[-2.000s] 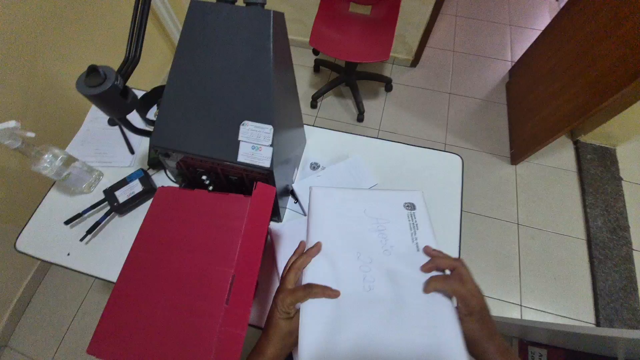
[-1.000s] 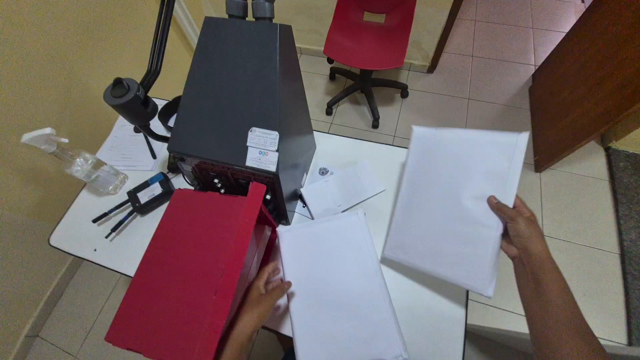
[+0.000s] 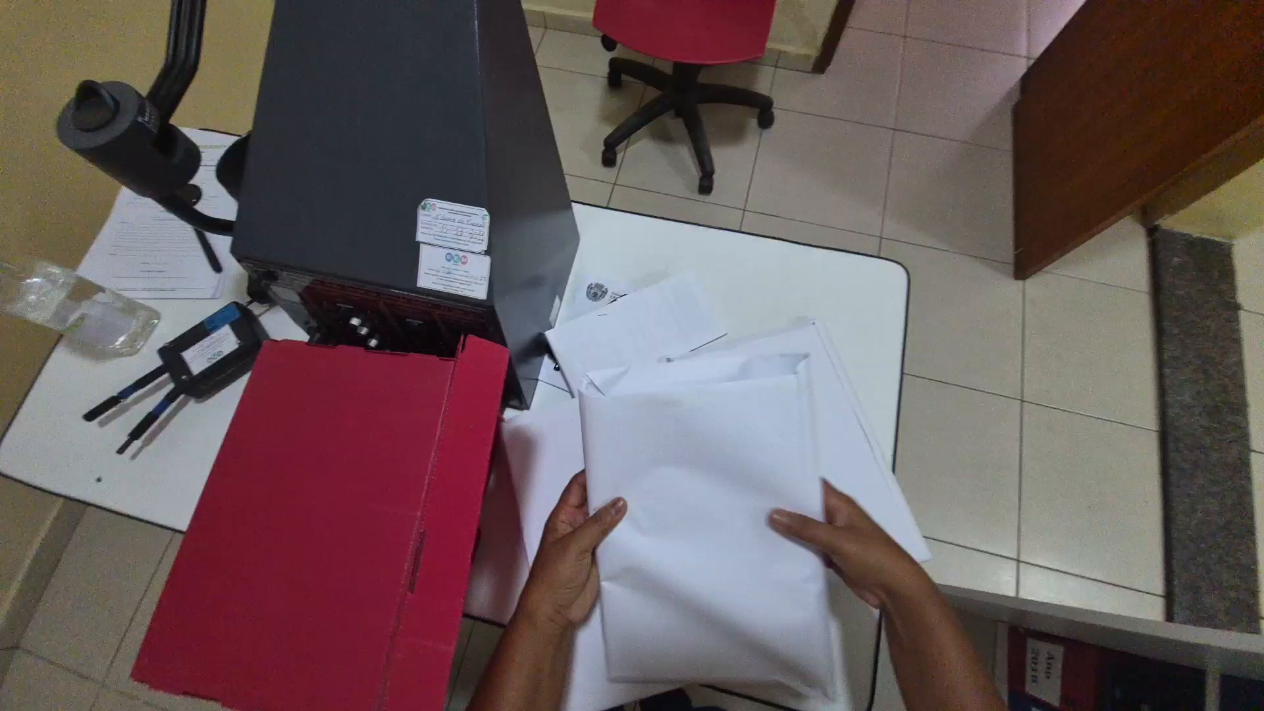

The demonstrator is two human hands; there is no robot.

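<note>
Between my two hands is a thick white paper envelope (image 3: 706, 513), its top edge folded and slightly gaping. My left hand (image 3: 578, 553) grips its left edge with the thumb on the front, and my right hand (image 3: 854, 548) holds the right edge the same way. Behind it, another white envelope (image 3: 869, 454) lies on the white table (image 3: 810, 267), with more white paper to the left. A red file box (image 3: 306, 523) stands left of my left hand. Folded white sheets (image 3: 642, 321) lie beyond the held envelope.
A dark metal equipment case (image 3: 375, 118) stands behind the red box. Left of it are a black device with two stubby arms (image 3: 210, 351), a clear plastic bottle (image 3: 99, 316), printed sheets (image 3: 148, 242) and a black jointed arm (image 3: 128, 138). A red swivel chair (image 3: 691, 30) stands beyond the table.
One second ago my right hand held an envelope out to the right and my left hand was at another beside the red box. Now both hands hold one envelope in front of me.
</note>
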